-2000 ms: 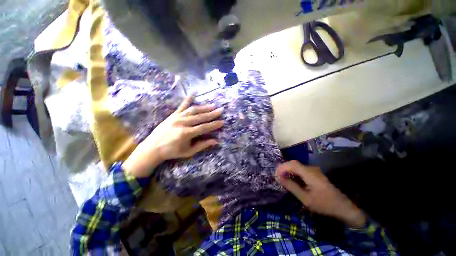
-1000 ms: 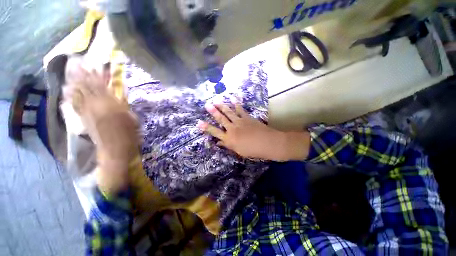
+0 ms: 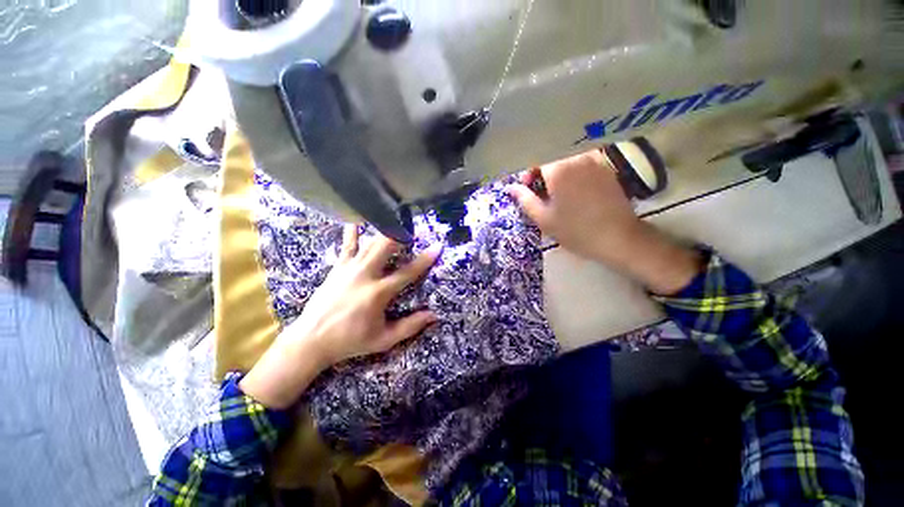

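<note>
The paisley garment panel [image 3: 476, 317] lies over the machine bed and hangs down towards my lap, with a mustard facing [image 3: 241, 287] along its left side. The presser foot area [image 3: 458, 234] is over the panel, and the needle cannot be made out. My left hand [image 3: 362, 302] lies on the panel left of the foot, fingers spread. My right hand [image 3: 585, 210] is at the panel's right edge, just right of the foot. Its fingertips are bent against the fabric edge; whether they pinch it is unclear.
The cream sewing machine head [image 3: 555, 59] fills the top. Scissors [image 3: 636, 166] lie on the bed behind my right hand, partly hidden. A black lever-like part [image 3: 808, 144] is at the far right. A dark stool-like object [image 3: 45, 228] stands on the floor at left.
My left hand has moved from the left side of the garment onto the panel beside the foot. My right hand has moved from the panel's middle up to its right edge. The view has shifted, showing more machine head.
</note>
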